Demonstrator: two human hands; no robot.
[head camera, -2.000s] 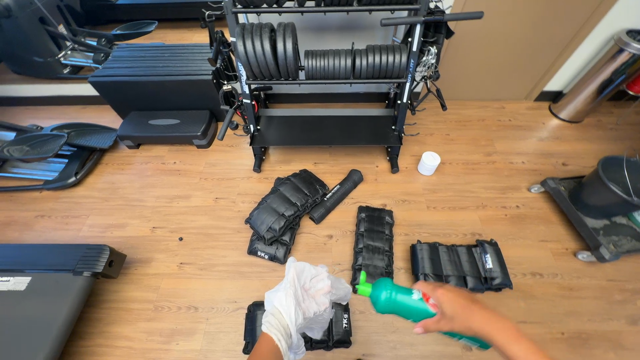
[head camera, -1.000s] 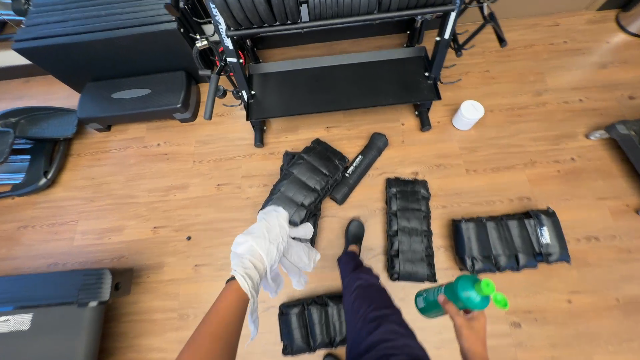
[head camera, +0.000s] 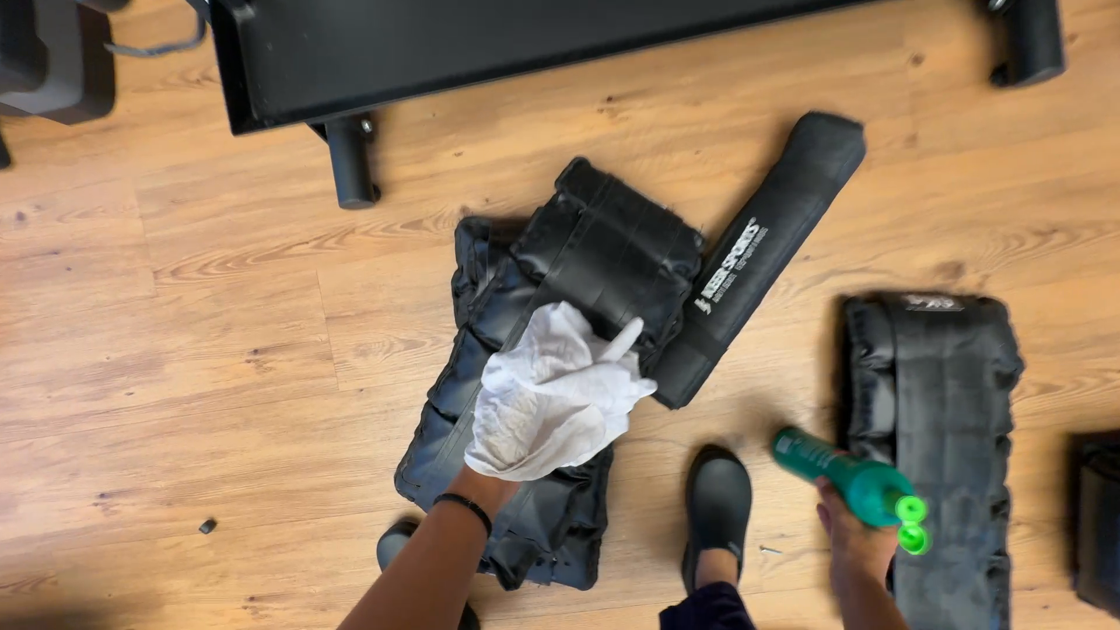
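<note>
My left hand (head camera: 547, 411) is covered by a white cloth (head camera: 560, 385) and rests on or just over a stack of black ankle weights (head camera: 604, 254); its fingers are hidden under the fabric. At the lower right, my right hand (head camera: 853, 525) grips a green plastic bottle (head camera: 840, 472), whose bright green flip cap (head camera: 912, 523) stands open. Behind that bottle another long black weight (head camera: 949, 420) lies on the floor. A rolled black padded sleeve (head camera: 761, 254) with white lettering lies slanted beside the stack, at its right.
Above the stack stands a rack's black lower shelf (head camera: 525, 35) on short feet (head camera: 353, 162). My dark clog (head camera: 717, 499) is on the wood floor between the weights. A small screw (head camera: 770, 550) lies near it. Another black weight (head camera: 1101, 516) shows at the right edge.
The cloth-covered left hand has moved up from the floor area below onto the stacked weights. The right hand still holds the bottle, which was tipped sideways two seconds ago. The view is much closer.
</note>
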